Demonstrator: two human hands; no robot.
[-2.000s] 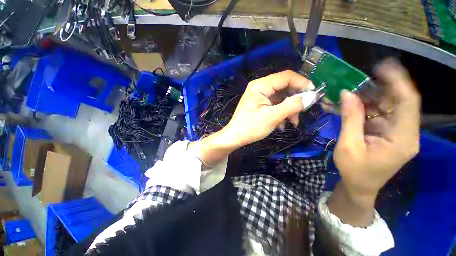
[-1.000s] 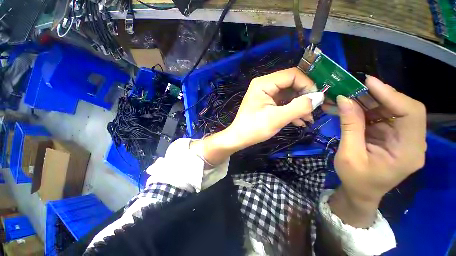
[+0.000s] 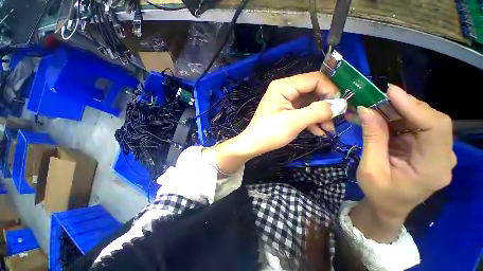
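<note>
A green circuit board (image 3: 357, 84) with silvery connectors at both ends is held tilted in the air. My right hand (image 3: 405, 151) grips its lower right end between thumb and fingers. My left hand (image 3: 288, 114), with white covering on the thumb tip, pinches fine red and white wires (image 3: 348, 95) against the board's face. The dark soldering iron (image 3: 338, 24) points down from the bench edge, its tip at the board's upper left end. A thinner brownish rod (image 3: 315, 26) runs beside it and its tip meets the same spot.
A large blue tote (image 3: 200, 114) with tangled black cables lies below my hands. A smaller heap of black cables (image 3: 143, 127) with green boards is to its left. The bench edge (image 3: 275, 20) runs across the top. Cardboard boxes (image 3: 58, 182) and blue bins stand on the floor at left.
The board has turned to a steeper, narrower angle and its right end is lower. My right hand has stopped blurring and closed on that end. My left hand has shifted slightly right.
</note>
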